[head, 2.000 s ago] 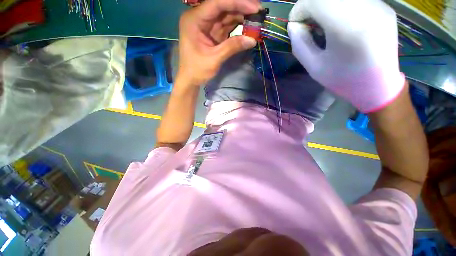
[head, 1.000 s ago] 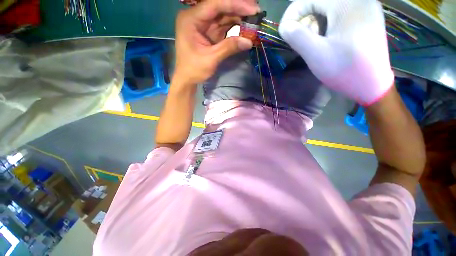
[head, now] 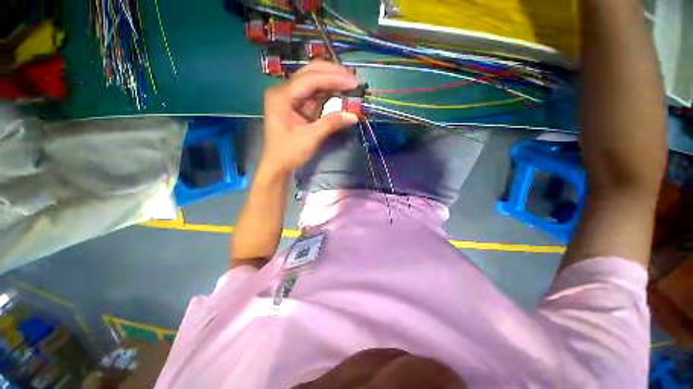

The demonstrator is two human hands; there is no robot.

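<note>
My bare left hand holds a small red-and-black connector housing between thumb and fingers, just in front of the bench edge. Thin wires in red, yellow and white run to the right from it, and a few more hang down towards my lap. My right forearm reaches up along the right side, and my right hand is cut off by the top edge. Several red-and-black connectors with multicoloured tails lie on the bench beyond my left hand.
The green bench holds a loose multicoloured wire bundle at left and a red and yellow heap at the corner. A pale tray holds yellow wires. A pale cover hangs at left. Blue stools stand below.
My gloved right hand has left the wires and moved up out of the picture. My left hand, still holding the housing, appears lower. More of the bench, connectors and tray has come into view.
</note>
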